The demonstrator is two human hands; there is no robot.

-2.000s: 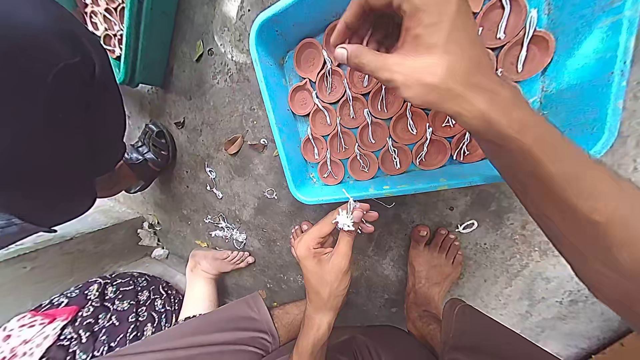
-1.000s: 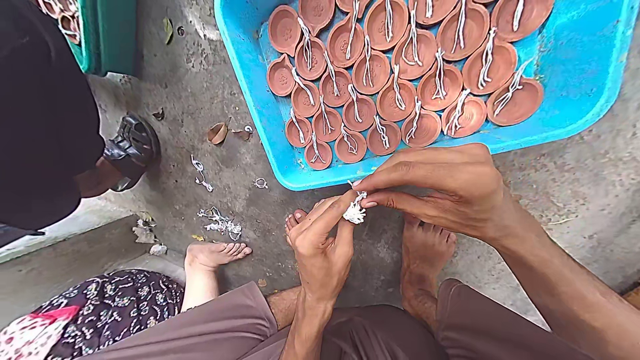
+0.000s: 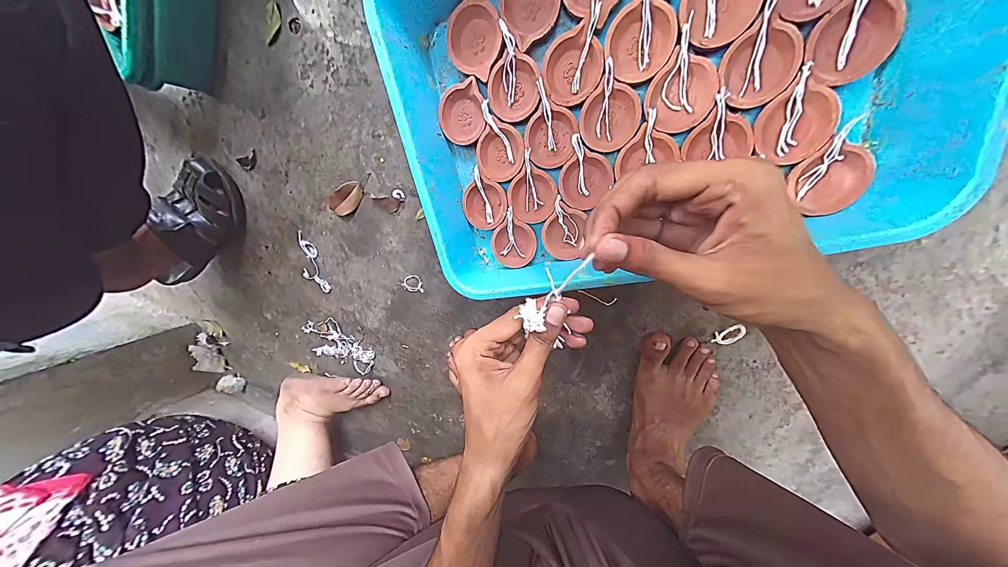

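Note:
Between the thumb and fingers of my left hand (image 3: 512, 354) is a small bundle of white cotton wicks (image 3: 532, 315), below the near edge of the blue plastic tray (image 3: 465, 272). My right hand (image 3: 693, 236), over that edge, pinches the end of a white strand (image 3: 576, 276) that stretches up from the bundle. Small clay oil lamps (image 3: 610, 118) lie in rows in the tray, most with white wicks (image 3: 510, 75) laid across their bowls and over their spouts. Two lamps at the left, such as the clay lamp (image 3: 462, 116), show no wick.
On the concrete floor lie a tangle of white thread (image 3: 342, 346), a thread loop (image 3: 729, 335) and dry leaves (image 3: 346, 198). A person's sandalled foot (image 3: 197, 220) is at left, near a green crate (image 3: 177, 47). Another person's bare foot (image 3: 331, 396) is at lower left.
My right hand was over the lamps two seconds ago, then came down to the bundle in my left hand. Now it has moved up slightly from the bundle with a strand stretched between the hands.

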